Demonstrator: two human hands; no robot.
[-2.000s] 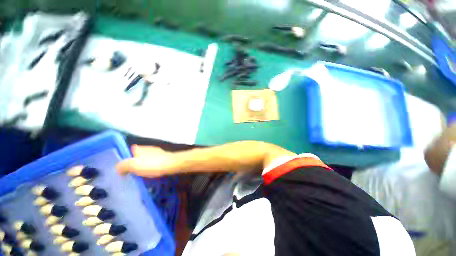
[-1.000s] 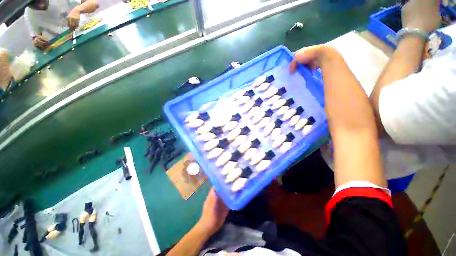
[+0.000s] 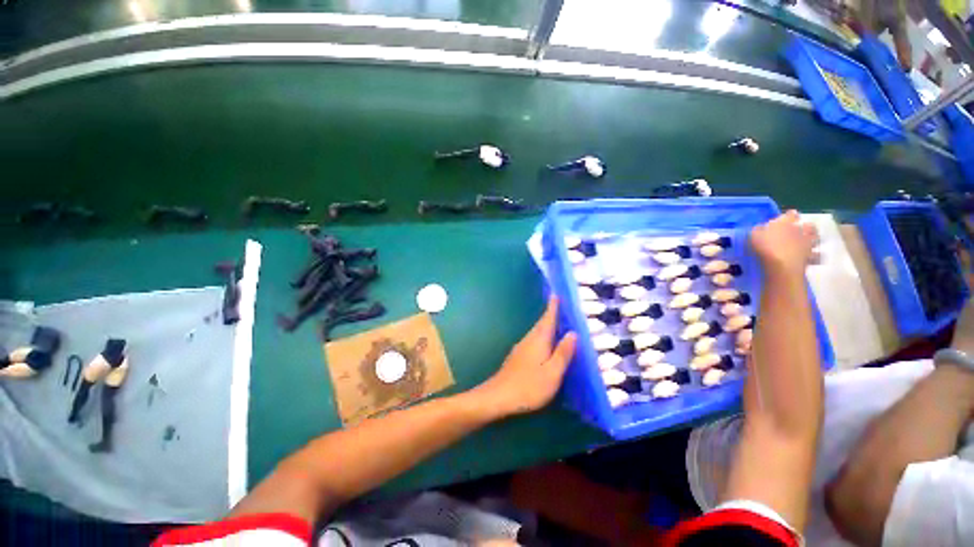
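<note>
A shallow blue tray (image 3: 590, 390) sits at the right of the green bench. Rows of hip-and-thigh parts (image 3: 705, 329), pale with black tops, lie on its liner. My left hand (image 3: 534, 361) is against the tray's left wall, gripping it. My right hand (image 3: 785, 244) is at its upper right corner, with the fingers over the rim. A brown cardboard pad (image 3: 426, 353) with a white disc (image 3: 392, 368) and dark stains lies left of the tray. A pile of black leg parts (image 3: 333, 280) lies behind the pad.
A white sheet (image 3: 182, 427) with sample parts lies at left. Single black legs (image 3: 358, 207) line the conveyor edge. Leg subassemblies (image 3: 582, 167) lie on the belt (image 3: 320, 134). Another person's arm (image 3: 908, 422) and a blue crate of black parts (image 3: 881, 256) are at right.
The filled tray has come down from being held tilted above the bench to the bench's right side. Both hands stay on it. The view has turned right, and the pad shows fully.
</note>
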